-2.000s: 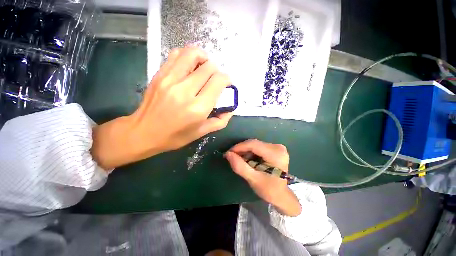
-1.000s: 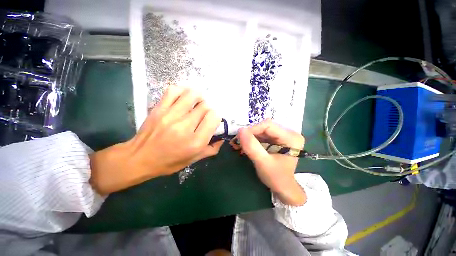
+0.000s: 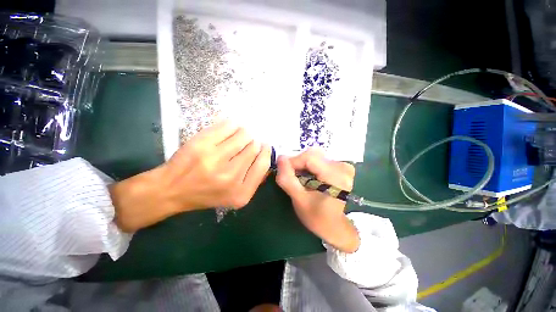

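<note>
My left hand (image 3: 207, 167) holds a small black housing (image 3: 273, 158) in its fingertips at the front edge of the white parts tray (image 3: 277, 85). Most of the housing is hidden by the fingers. My right hand (image 3: 318, 186) holds the banded suction pen (image 3: 323, 187), its fingertips right beside the housing. The pen's tip is hidden. Small metal parts (image 3: 201, 67) lie in the tray's left compartment. Small blue-violet dark pieces (image 3: 315, 97) lie in the right compartment.
A clear blister tray (image 3: 46, 91) with dark contents is at the left. A clear air hose (image 3: 396, 146) loops at the right by the blue vacuum pump (image 3: 491, 146). Scrap bits (image 3: 222, 213) lie on the green mat (image 3: 152, 244), partly under my left hand.
Since two seconds ago, my right hand has moved up to the housing with the pen. In the last second, the housing has turned and shows narrower between my fingers.
</note>
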